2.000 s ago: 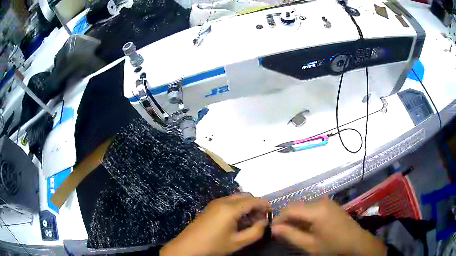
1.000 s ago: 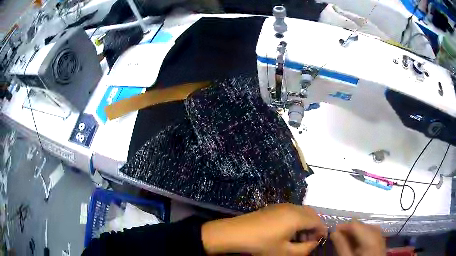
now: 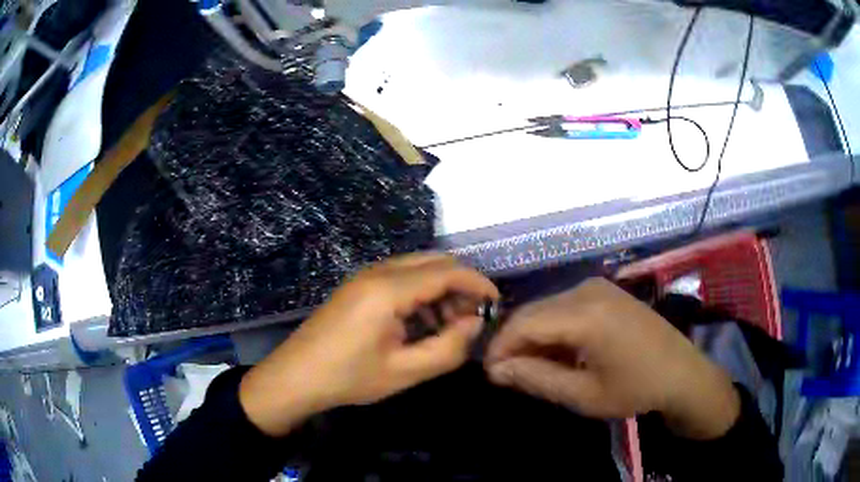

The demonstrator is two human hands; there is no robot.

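My left hand and my right hand are close together over my lap, in front of the table edge. A tiny dark, shiny fitting is pinched at my left fingertips; what it is cannot be told. My right fingers are bent beside it, and their tips are blurred. Speckled black fabric lies on the table to the left, under the machine's needle area, over plain black fabric. A tan card strip sticks out at its left, and another tan strip at its right.
Thread snips with pink and blue handles lie on the white machine bed. A black cable hangs and loops at the right. A red basket with dark and grey cloth stands below right. A blue basket stands below left.
The view has swung right and down since one second ago, showing more of my lap, both forearms and the red basket. My hands stay together at the fingertips. The fabric lies much as before.
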